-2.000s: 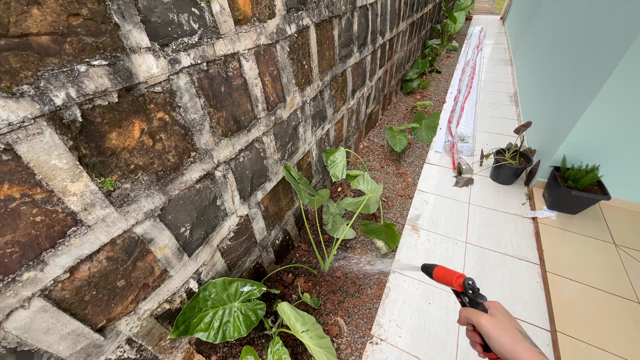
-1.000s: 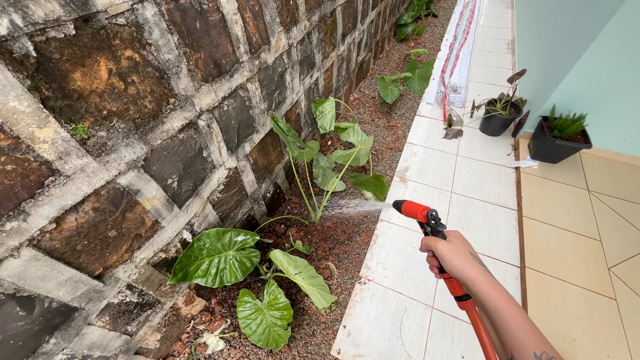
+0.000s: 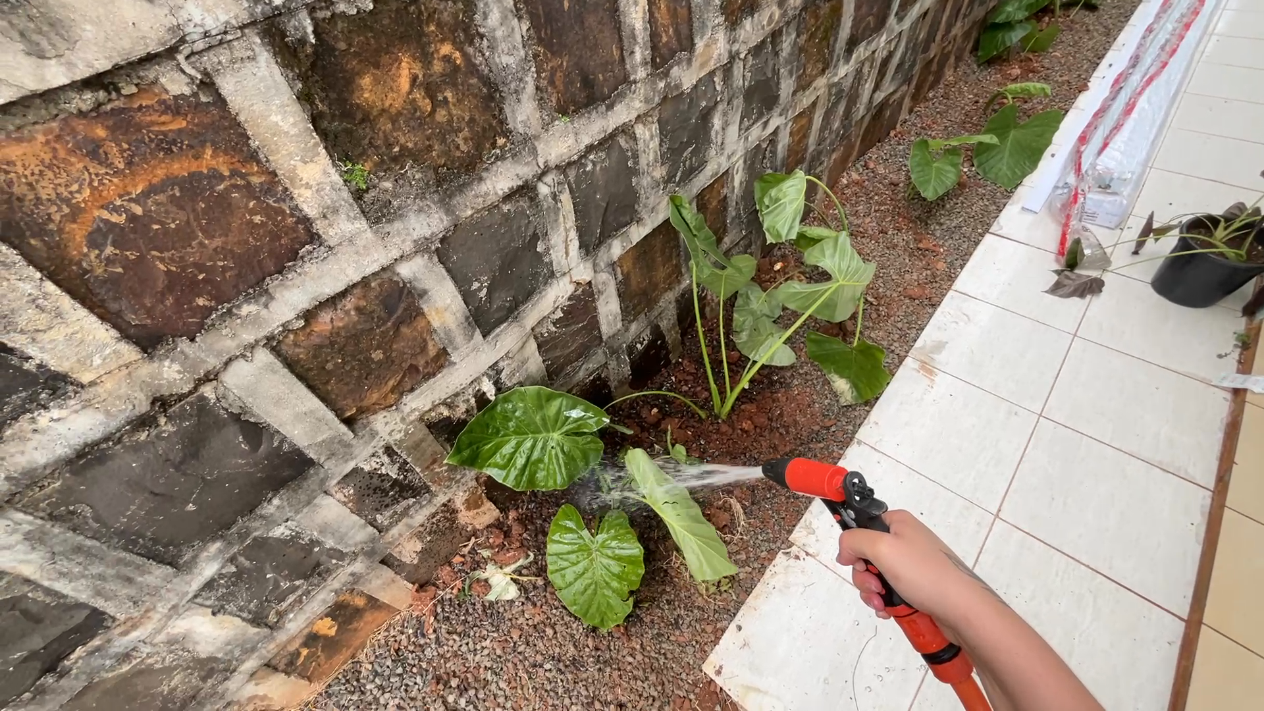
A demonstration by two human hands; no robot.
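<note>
My right hand is closed around the black and red grip of a hose spray nozzle, at the lower right over the edge of the white tiles. Water sprays leftward from its black tip onto the nearest broad-leaved plant, whose glossy green leaves spread low above gravel and reddish soil. Just behind it stands a taller plant with long stems and drooping leaves. An orange-red hose connector runs down from the grip beside my forearm. My left hand is out of view.
A stone block wall with pale mortar borders the gravel bed on the left. White floor tiles run along the right, with a black potted plant and clear plastic wrapping with red-edged strips. More leafy plants grow farther along.
The spray now reaches the nearest plant; earlier it pointed at the base of the taller one behind. My right hand still holds the nozzle. The view has shifted toward the wall.
</note>
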